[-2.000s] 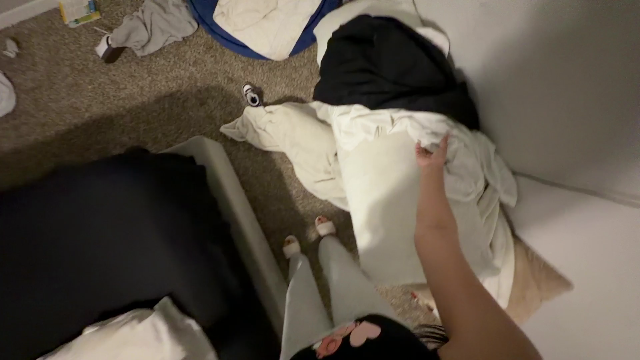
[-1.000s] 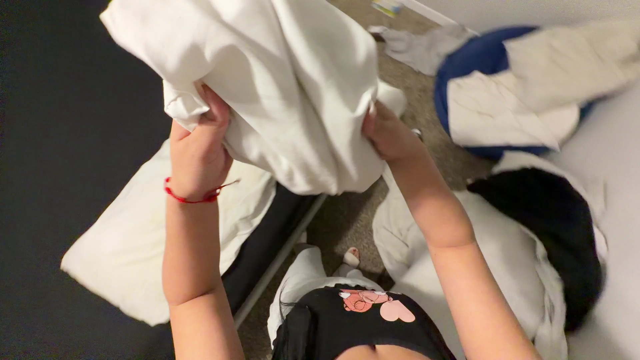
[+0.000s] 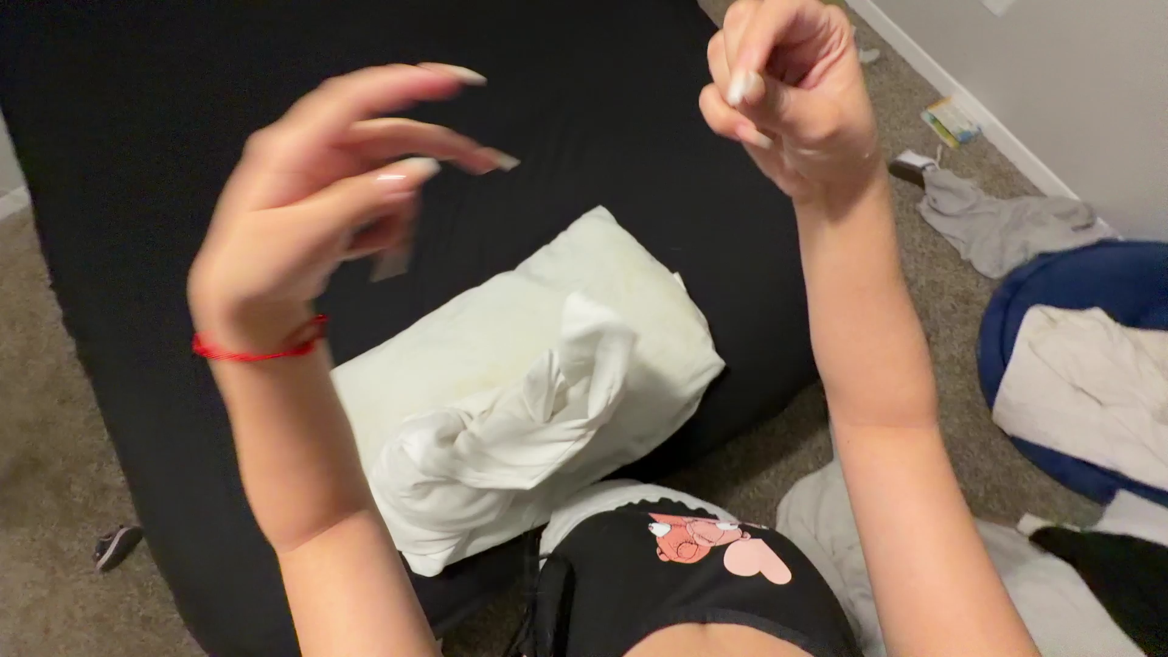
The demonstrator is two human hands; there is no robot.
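Observation:
My left hand (image 3: 328, 192), with a red string bracelet at the wrist, is raised above the bed with its fingers apart and nothing in them. My right hand (image 3: 794, 91) is up at the top, fingers curled in and no cloth between them. Below and between the hands, a white pillow (image 3: 630, 265) lies on the black fitted sheet (image 3: 566, 109). Crumpled white cloth (image 3: 520, 420) rests in a twisted heap on the pillow, touched by neither hand.
At right on the carpet are a round blue cushion or bed (image 3: 1013, 301) with pale cloth (image 3: 1086, 374) on it, a grey garment (image 3: 1004, 219) and a small package (image 3: 951, 121). White and black bedding (image 3: 1104, 566) fills the lower right. A shoe (image 3: 117, 547) lies at the lower left.
One second ago both hands held up the white cloth; they have let it go, and white cloth now lies on the pillow. The view has swung from the floor bedding toward the bed.

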